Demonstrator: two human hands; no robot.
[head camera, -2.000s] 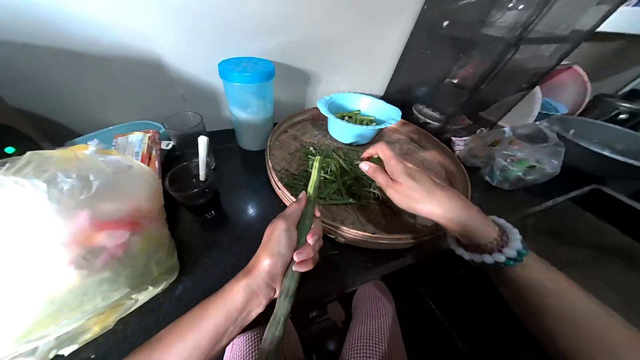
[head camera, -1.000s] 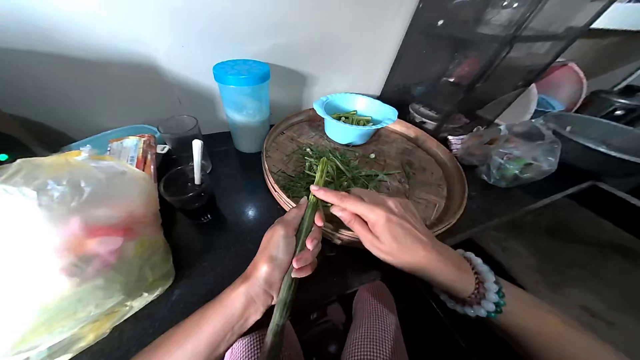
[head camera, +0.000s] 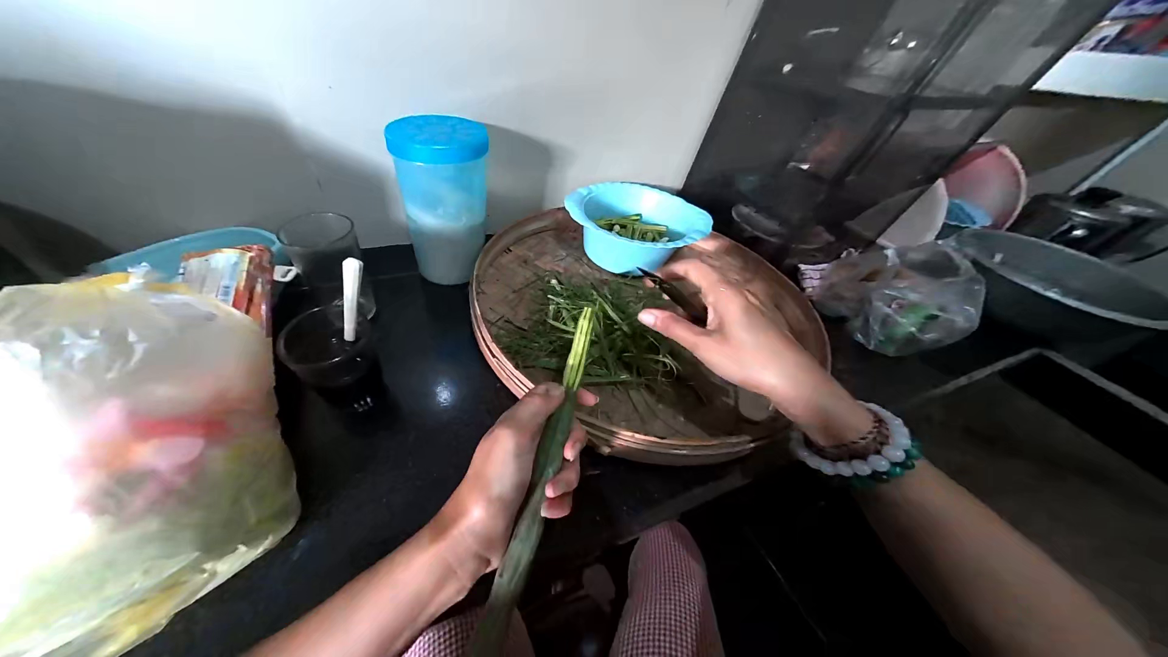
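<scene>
My left hand (head camera: 538, 447) grips a long green vegetable stalk or pod (head camera: 547, 452), tilted, its pale peeled tip pointing up over the near rim of a round woven tray (head camera: 534, 265). My right hand (head camera: 721, 319) is over the tray's right side, beside a light-blue scalloped bowl (head camera: 630, 255). Between its thumb and fingers shows a small dark pointed tool (head camera: 671, 290), its kind unclear. Short green pieces (head camera: 634, 228) lie in the bowl, which stands on the back of the tray. A heap of thin green shreds (head camera: 593, 328) covers the tray's middle.
A full plastic bag (head camera: 146, 438) bulges at the left. Next to it are a dark glass cup (head camera: 324, 351) with a white spoon (head camera: 351, 297), a clear glass (head camera: 319, 242) and a blue-lidded container (head camera: 443, 201). A clear bag (head camera: 912, 297) and large basin (head camera: 1068, 283) stand right.
My right hand has moved from the stalk's tip back and to the right, near the blue bowl. My left hand keeps its hold on the stalk.
</scene>
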